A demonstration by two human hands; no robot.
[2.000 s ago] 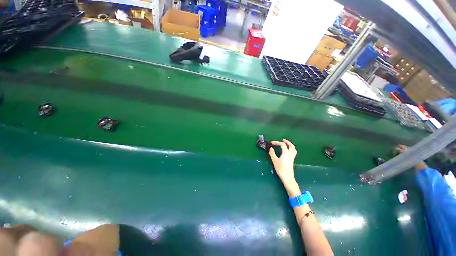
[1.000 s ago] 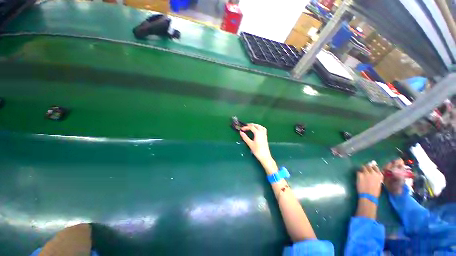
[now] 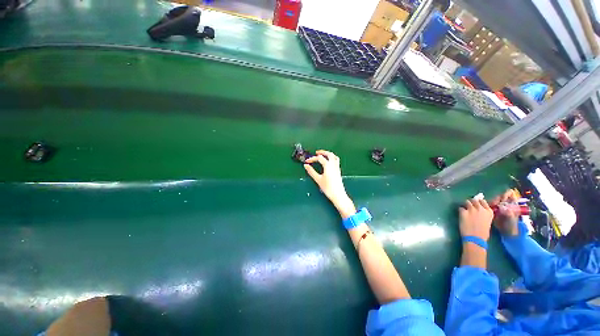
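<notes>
My right hand (image 3: pixel 325 172), with a blue wrist strap and a thin reddish bracelet, reaches over the green belt (image 3: pixel 197 151). Its thumb and index finger pinch the right side of a small black unit (image 3: pixel 300 153) at belt level. A small pale or metallic part stands up from the unit. A skin-coloured shape with a little blue beside it is cut off at the bottom left edge. It may be my left hand or arm (image 3: pixel 82 317); its fingers cannot be made out.
Other black units lie on the belt: one at left (image 3: pixel 38 152), two at right (image 3: pixel 377 155). A slanted grey post (image 3: pixel 513 134) crosses at right. Beside it, a neighbour's hands (image 3: pixel 475 220) hold something red. A black handheld object (image 3: pixel 176 23) and a black tray (image 3: pixel 339 52) lie on the far ledge.
The view has shifted, so the scene sits further left and higher. The right hand stays at the unit. A neighbour's hands, hidden or only partly seen at first, now show at right.
</notes>
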